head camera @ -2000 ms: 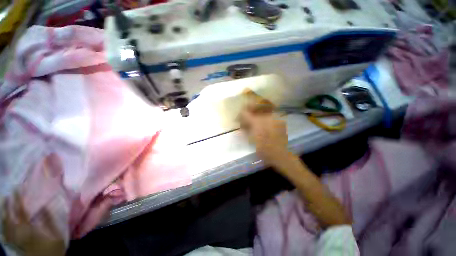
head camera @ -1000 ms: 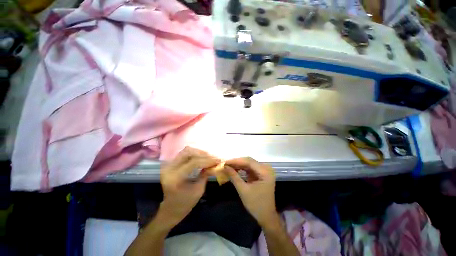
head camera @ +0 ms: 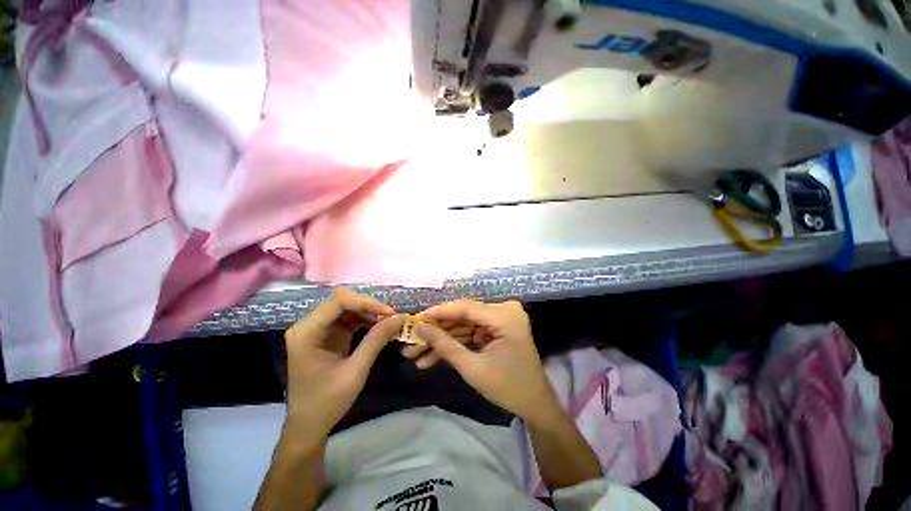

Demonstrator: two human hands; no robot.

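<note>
A small yellow paper label [head camera: 408, 330] with dark print is pinched between the fingertips of both hands, just in front of the table's front edge. My left hand [head camera: 335, 349] holds its left side and my right hand [head camera: 489, 349] its right side. The pink and white garment [head camera: 215, 130] lies on the table left of the needle, partly hanging over the front edge. The white sewing machine [head camera: 739, 60] stands behind. Its presser foot area [head camera: 455, 100] is in bright glare, so detail there is lost.
Scissors with green and yellow handles [head camera: 747, 215] lie at the table's right end. The grey ruler-marked edge [head camera: 599, 274] runs across. Below are a blue crate [head camera: 165, 439] with a white piece, a pink garment bundle [head camera: 619, 419] and more pink and white cloth [head camera: 789, 419].
My right hand has come from under the machine head to meet my left hand, which has left the garment. Both now hold the label. The view has tilted down over the last second.
</note>
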